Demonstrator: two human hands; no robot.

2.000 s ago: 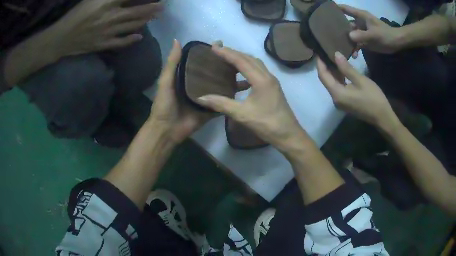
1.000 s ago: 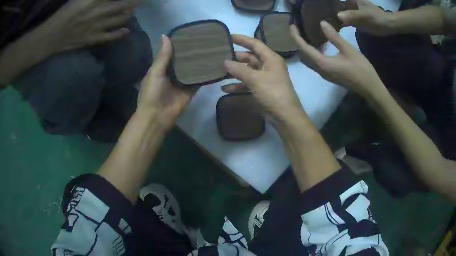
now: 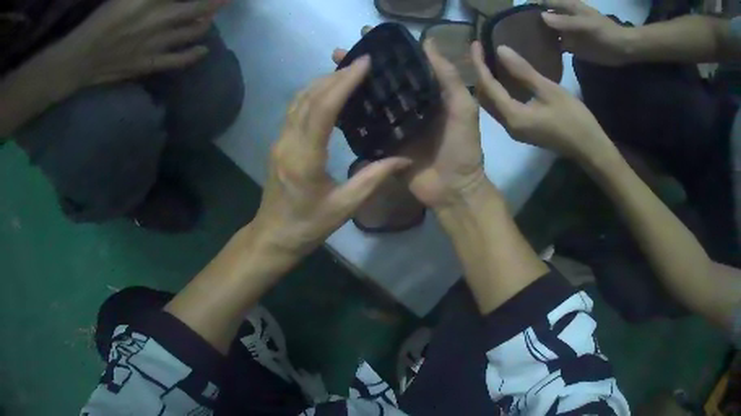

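The held piece [image 3: 390, 93] shows its black side, with a grid of ribs or slots and a few small light glints. It is tilted above the white board. My left hand [image 3: 313, 162] holds its left and lower edges with fingers and thumb. My right hand [image 3: 457, 134] supports its right side, with fingertips showing past its upper left edge. The brown face is hidden. Another wood-grain piece [image 3: 390, 205] lies on the board below my hands, partly covered by them.
The white board [image 3: 422, 276] lies low on the green floor [image 3: 49, 268]. More pieces [image 3: 451, 41] lie at its far side. Another person's hands [image 3: 561, 122] hold a wood-grain piece [image 3: 528, 42] at right. Another person's hand [image 3: 154, 41] and knee are at left.
The held piece has turned from its brown face to its black side and moved right. My left hand has shifted right across its edge; my right hand now supports its right side.
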